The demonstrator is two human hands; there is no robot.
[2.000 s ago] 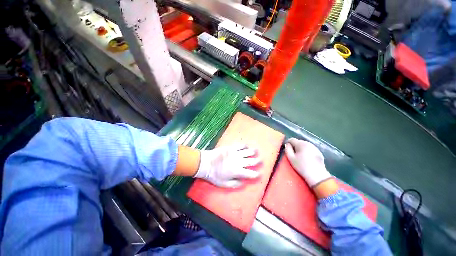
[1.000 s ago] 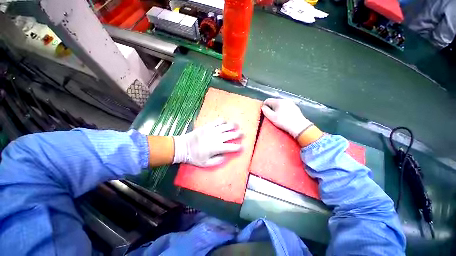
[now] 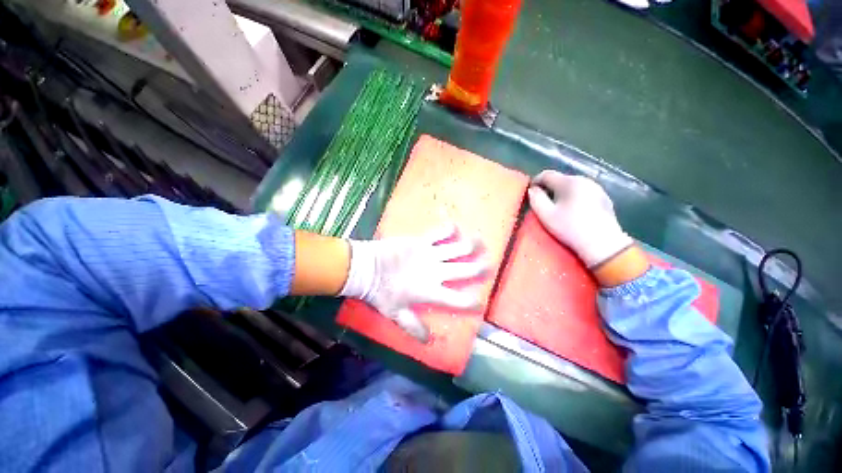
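Observation:
Two red foam pads lie side by side on the green bench. My left hand (image 3: 423, 277), in a white glove, lies flat with spread fingers on the left foam pad (image 3: 452, 189). My right hand (image 3: 580, 217), gloved, rests on the upper left corner of the right foam pad (image 3: 545, 296), by the seam, with its fingers curled; whether it grips the pad's edge cannot be told. My right forearm covers part of that pad. A bundle of green strands (image 3: 362, 152) lies left of the pads.
A black electric screwdriver (image 3: 785, 356) with a looped cord lies at the right. A red-orange post (image 3: 480, 55) stands behind the pads. A circuit board (image 3: 766, 42) with a red pad is at the far right. A white metal post (image 3: 217, 65) stands at the left.
The view has shifted since the earlier frames. My left hand has moved slightly towards the seam, its fingers more spread. My right hand stays at the right pad's corner.

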